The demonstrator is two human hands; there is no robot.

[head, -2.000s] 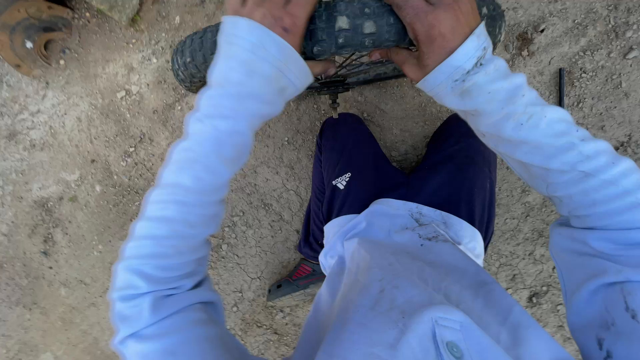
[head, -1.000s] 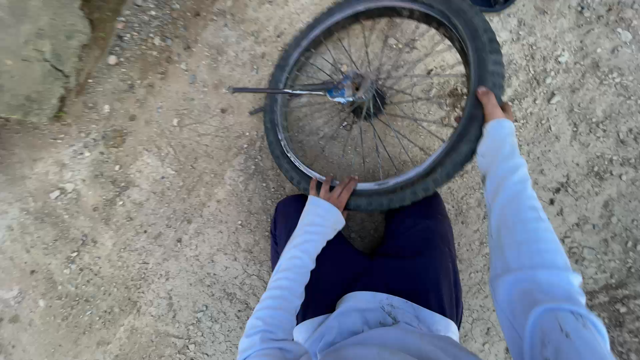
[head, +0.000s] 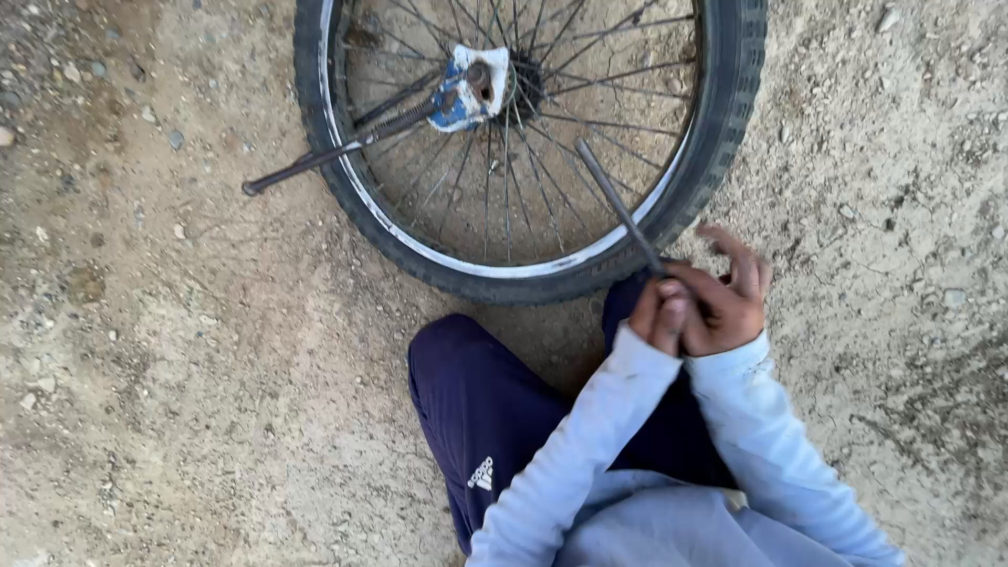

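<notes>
A bicycle wheel with a knobbly black tyre lies flat on the dirt in front of my knees. At its hub sits a chipped blue and white metal piece, and a dark metal rod with a threaded part runs from there out over the rim to the left. My left hand and my right hand meet at the tyre's lower right edge, around the near end of a thin dark metal bar. The bar's far end points up over the spokes. How each hand grips it is partly hidden.
Dry ground with pebbles and small stones surrounds the wheel. My bent knees are just below the tyre, close to its lower edge. The wheel's top lies beyond the view.
Both hands have left the tyre, where they rested a second ago, and have come together at the lower right around the bar. Two seconds ago they held the tyre near my knees.
</notes>
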